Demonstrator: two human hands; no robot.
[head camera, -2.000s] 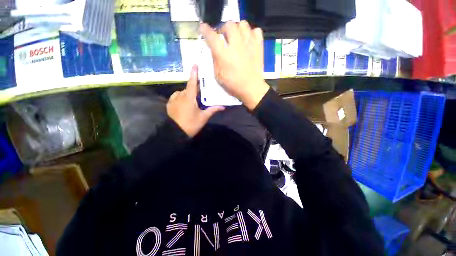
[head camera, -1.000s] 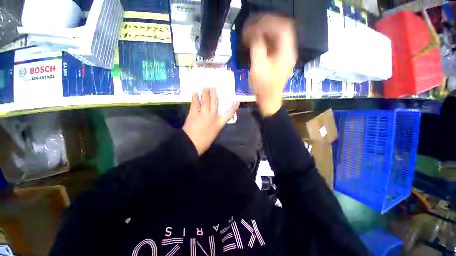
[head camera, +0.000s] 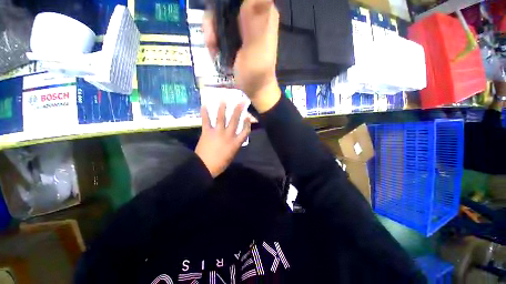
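Note:
A small white plastic housing (head camera: 213, 99) lies at the bench's front edge, partly under my left hand (head camera: 221, 141), whose fingers are spread over it. My right hand (head camera: 255, 52) is a little blurred and is wrapped round a black electric screwdriver (head camera: 226, 33), which stands above and behind the housing. The screwdriver's tip is blurred near the housing's back edge; I cannot tell if they touch.
A white unit with a rounded head (head camera: 61, 40) and a ribbed panel (head camera: 121, 52) stand at left. Black panels (head camera: 313, 41), white covers (head camera: 396, 64) and a red basket (head camera: 446, 61) stand at right. A blue basket (head camera: 408, 172) and an open carton (head camera: 358, 147) are below the bench.
My right hand has left the housing, passed over the black panels and come back left onto the screwdriver. My left hand has moved from the housing's side to on top of it.

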